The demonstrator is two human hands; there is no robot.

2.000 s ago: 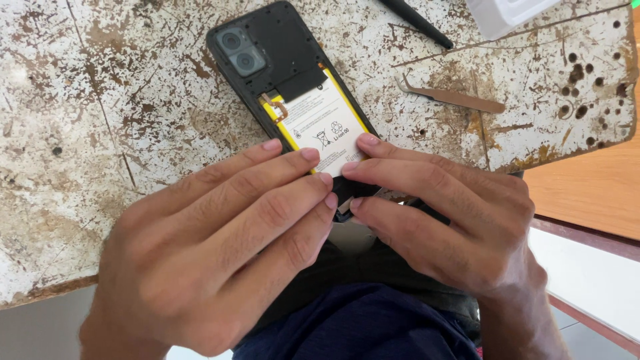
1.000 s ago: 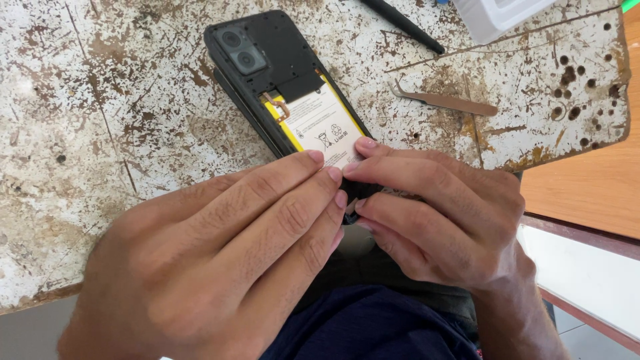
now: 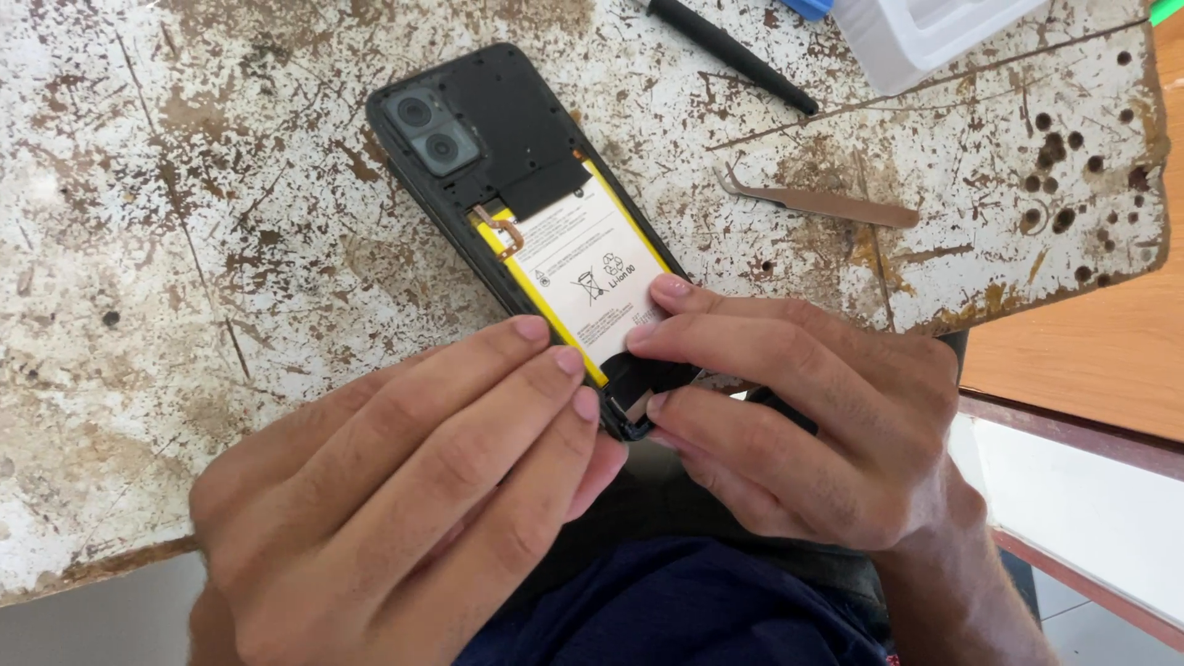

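A smartphone with its back cover off (image 3: 532, 139) lies slanted at the table's near edge, its camera end up and to the left. Its white, yellow-edged lithium-ion battery (image 3: 592, 268) shows, with a copper-coloured flex cable (image 3: 507, 239) at the battery's upper left corner. My left hand (image 3: 416, 490) holds the phone's lower left edge, fingertips along the rim. My right hand (image 3: 814, 407) is on the lower right side, two fingertips at the battery's lower part and others at the phone's bottom corner. The thumbs are partly hidden.
Bent-tip tweezers (image 3: 832, 203) lie right of the phone. A black pen-like tool (image 3: 735, 55) is at the top, beside a white plastic tray (image 3: 911, 46) and a blue object (image 3: 809, 7). The worn table (image 3: 111, 370) has a chipped edge and several holes at right.
The left fingertips have shifted off the lower part of the battery to the phone's left edge, so more of the battery and bottom end shows. The right hand stays at the lower right.
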